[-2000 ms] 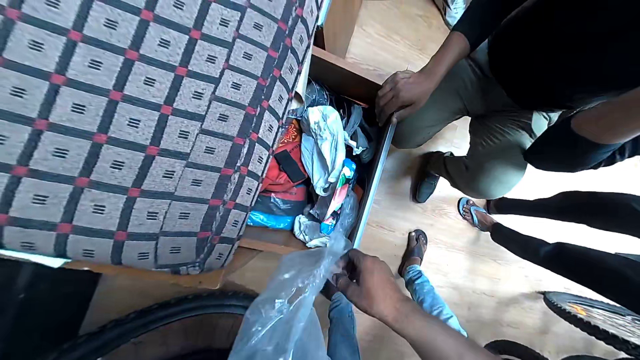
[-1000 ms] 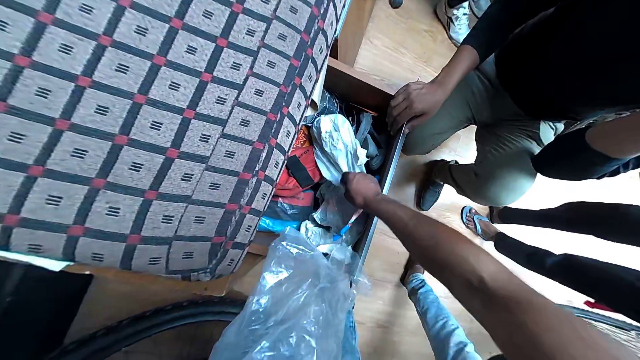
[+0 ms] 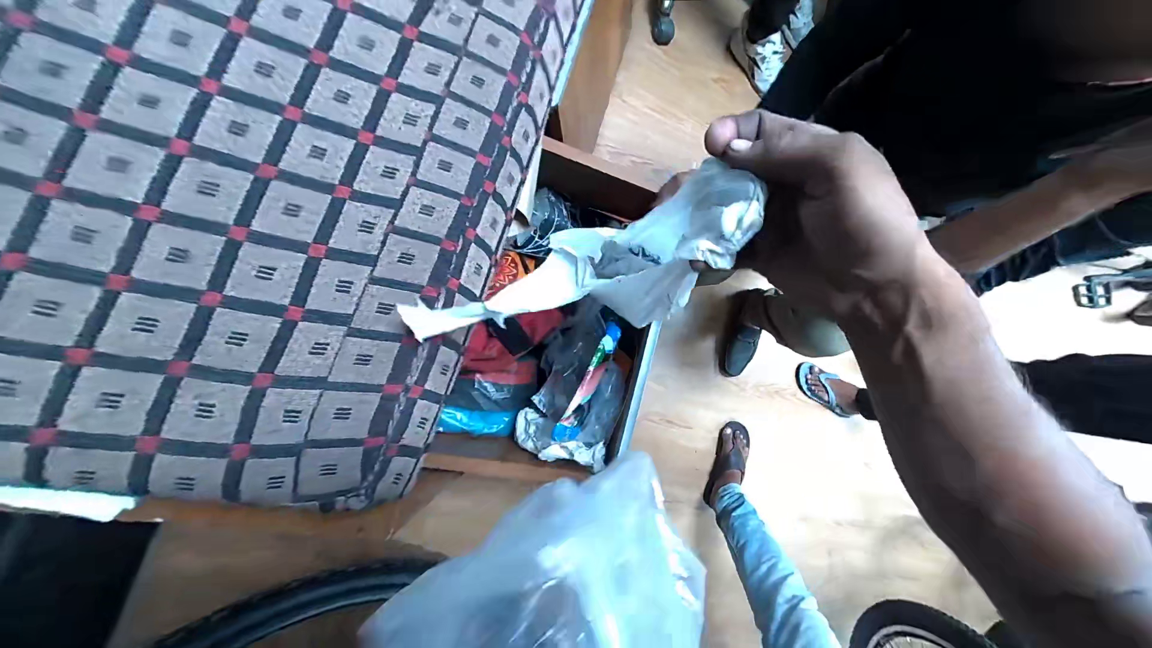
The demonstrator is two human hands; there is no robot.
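Observation:
My right hand (image 3: 823,202) comes in from the lower right, raised over the drawer's outer side and shut on a crumpled white plastic bag (image 3: 621,265). One narrow end of this bag trails left across the open drawer (image 3: 643,378) to the edge of the patterned cover. A large clear plastic bag (image 3: 558,567) is at the bottom of the view; what holds it is hidden. My left hand is not in view. Inside the drawer are a red cloth or packet (image 3: 499,351), a blue plastic packet (image 3: 477,420), a colourful tube-like packet (image 3: 589,382) and crumpled plastic (image 3: 540,436).
A checked fabric cover (image 3: 207,243) fills the left side. A bicycle tyre (image 3: 306,594) lies below it, and another wheel (image 3: 913,621) is at bottom right. Across the drawer is a person in dark clothes (image 3: 954,108). Other people's feet (image 3: 731,454) are on the wooden floor (image 3: 684,531).
My right hand reached from the clear bag into the drawer and has now come up and right with the white bag, which lay in the drawer two seconds ago.

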